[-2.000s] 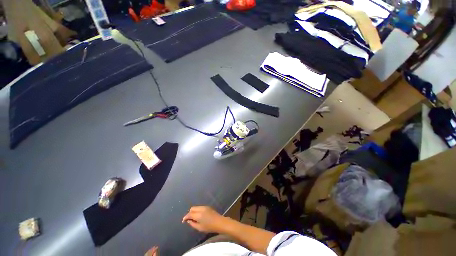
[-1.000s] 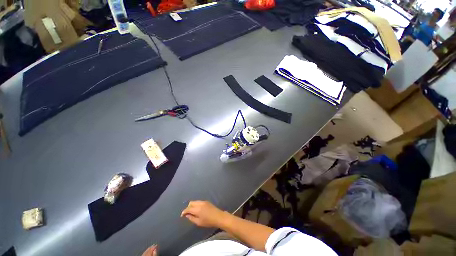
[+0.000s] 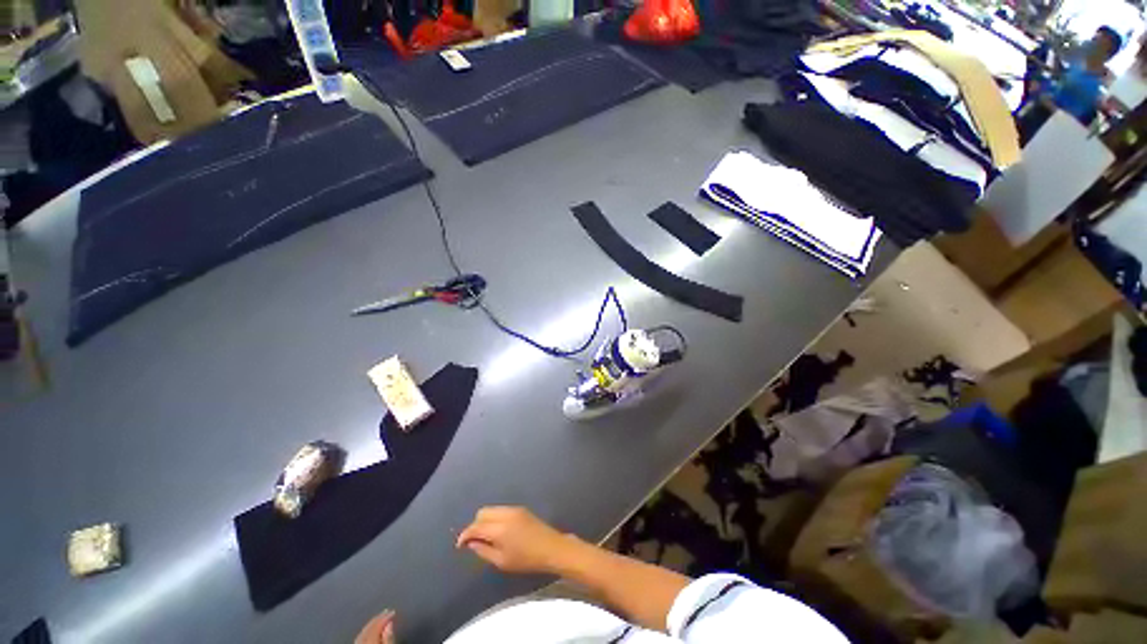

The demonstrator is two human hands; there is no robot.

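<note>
My right hand (image 3: 509, 541) is over the table's near edge, loosely bent and empty. Only a small part of my left hand (image 3: 377, 628) shows at the bottom edge. A black curved cut panel (image 3: 321, 528) lies left of my hands. A pinkish-beige block weight (image 3: 401, 393) and a mottled wrapped lump (image 3: 307, 477) rest on its upper edge. The electric rotary cutter (image 3: 618, 374) stands on the table, beyond my right hand, untouched.
Shears (image 3: 421, 296) lie beside the black cord (image 3: 541, 347). A curved strip (image 3: 654, 267), short rectangle (image 3: 684, 229), folded white pieces (image 3: 792, 211) and dark marked lays (image 3: 239, 195) lie farther off. A squarish block (image 3: 96, 550) is left. Scraps (image 3: 730, 466) litter the floor.
The camera view has turned, so the table things sit farther right in the picture. Their layout on the table looks the same. My hands have hardly moved in the picture.
</note>
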